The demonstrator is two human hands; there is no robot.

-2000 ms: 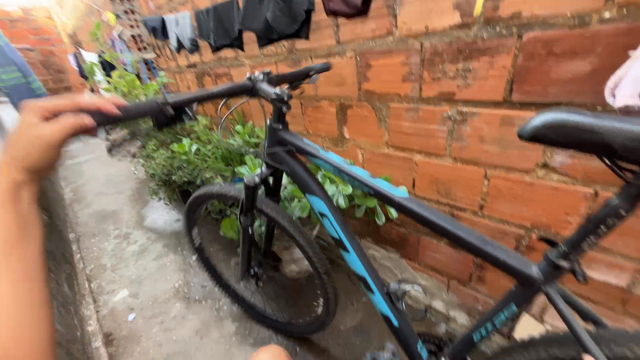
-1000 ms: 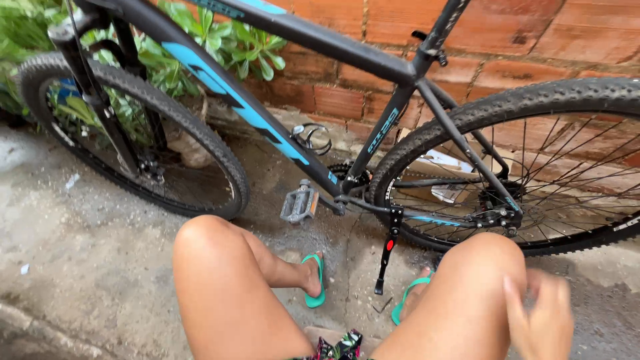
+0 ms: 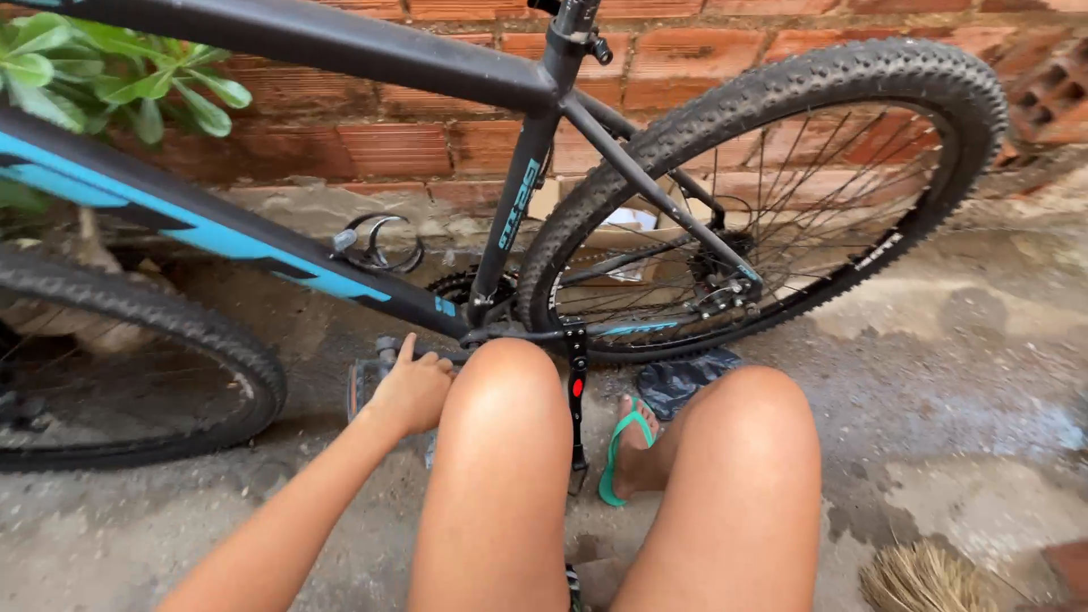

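Note:
A black and blue bicycle frame (image 3: 442, 72) stands along a brick wall, propped on its black kickstand (image 3: 577, 399). My left hand (image 3: 414, 393) is at the crank arm beside the pedal (image 3: 365, 378), index finger extended; whether its fingers close on the crank I cannot tell. Just right of that hand is my bent knee. The knobby rear tire (image 3: 901, 68) and its rear hub (image 3: 727, 263) are at the right, and part of the front tire (image 3: 170, 331) shows at the left. A bottle cage (image 3: 395, 246) is on the down tube. My right hand is out of view.
Behind the bicycle runs the brick wall (image 3: 697, 64), with a leafy plant (image 3: 153, 81) at upper left. Cardboard (image 3: 654, 246) lies behind the rear wheel. A dark plastic bag (image 3: 680, 382) is near my sandalled foot, and broom bristles (image 3: 922, 578) show at lower right on the concrete.
My left hand, on the handlebar grip two seconds ago, is now down by the pedal. My right hand, near my right knee one second ago, has left the view. The view has swung down toward the rear wheel.

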